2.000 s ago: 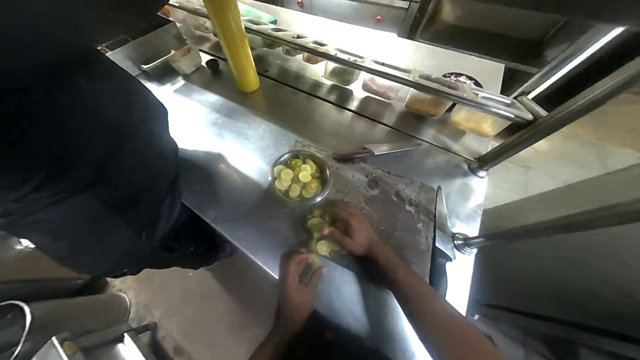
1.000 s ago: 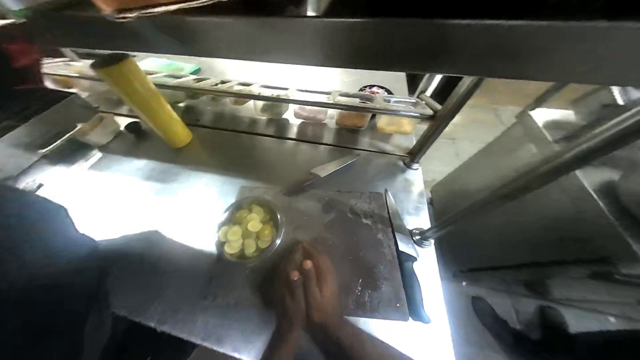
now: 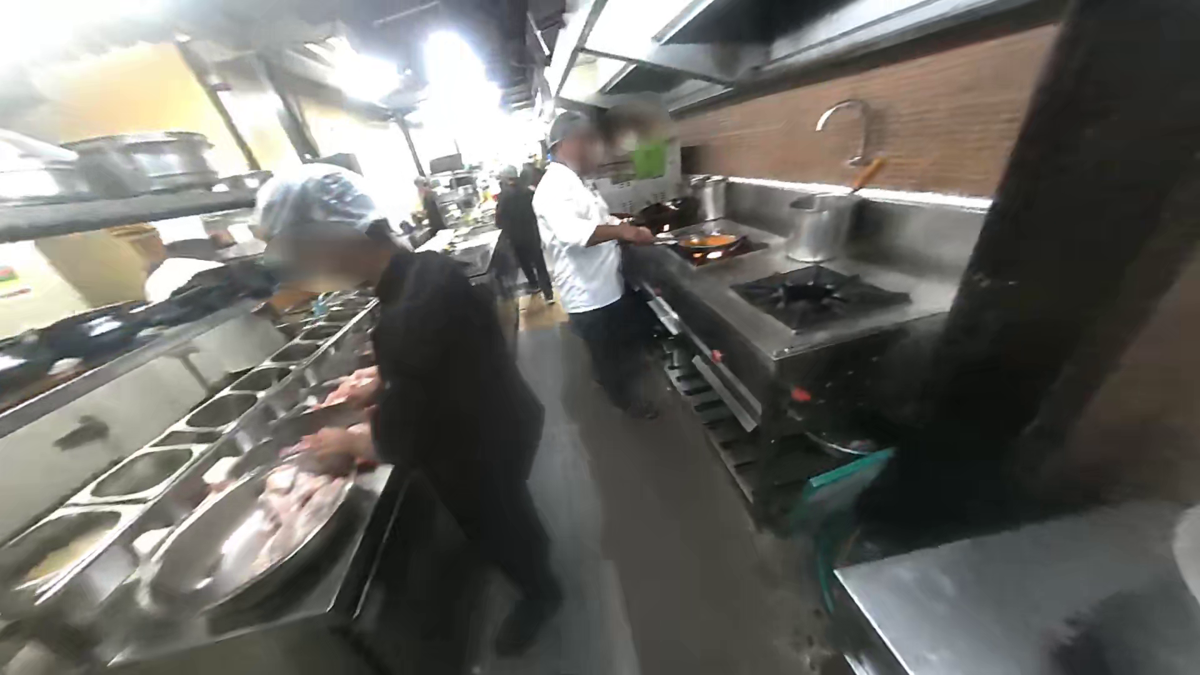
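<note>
Neither my left hand nor my right hand shows in the head view now. The bowl of sliced limes and the cutting board from the earlier frames are also out of view. At the left, a large metal bowl point(image 3: 178, 553) of raw meat point(image 3: 291, 516) stands on a steel counter, and a co-worker in dark clothes point(image 3: 450, 375) has both hands at the meat. Farther off, a person in a white jacket point(image 3: 572, 234) holds a frying pan point(image 3: 710, 242) over a lit burner.
Steel food wells point(image 3: 141, 473) line the left counter. At the right stand a cast-iron burner point(image 3: 814, 292), a metal pot point(image 3: 817, 228) and a tap point(image 3: 858, 127). A steel table corner point(image 3: 994, 581) juts in at the lower right. The aisle floor point(image 3: 609, 506) runs between the counters.
The view has swung up and away from the cutting board to the kitchen aisle. My hands, which were together over the board a second ago, have left the view.
</note>
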